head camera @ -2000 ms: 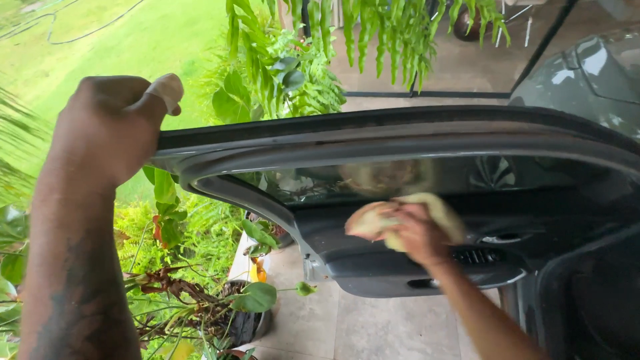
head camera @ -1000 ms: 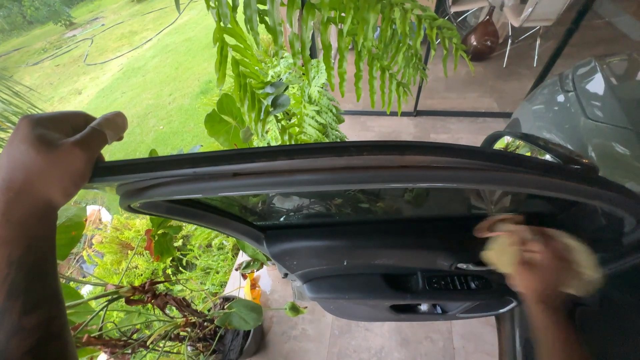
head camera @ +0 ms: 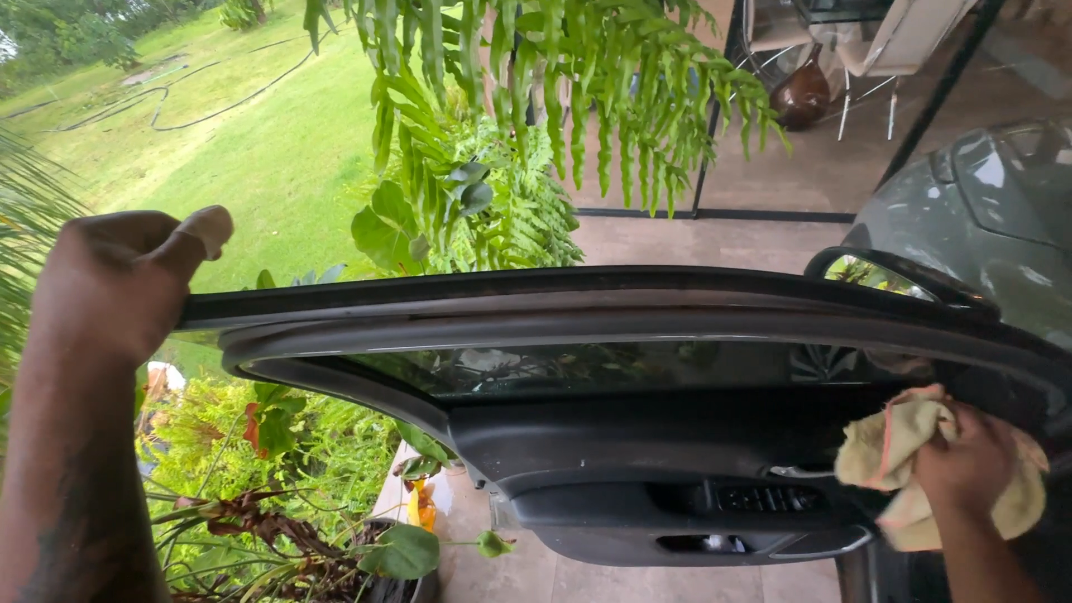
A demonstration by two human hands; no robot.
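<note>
An open car door (head camera: 620,435) with black inner trim spans the middle and right of the view. At its upper left corner, my left hand (head camera: 126,268) is closed around the end of the window frame (head camera: 502,293). My right hand (head camera: 963,456) grips a pale yellow cloth (head camera: 904,444) with pinkish edging, over the right end of the door's inner side. Just left of the cloth are the chrome inner door handle (head camera: 800,472) and the window switches (head camera: 766,499). The cloth hides the trim behind it.
Potted plants (head camera: 398,548) stand below and left of the door, and fern fronds (head camera: 586,92) hang above it. A side mirror (head camera: 888,280) juts out near the grey car's bonnet (head camera: 980,193). Beyond a dark-framed glass wall are chairs and a brown vase (head camera: 801,92).
My right hand has moved right along the door with the cloth, from near its middle to past the inner handle. My left hand stays at the frame's corner.
</note>
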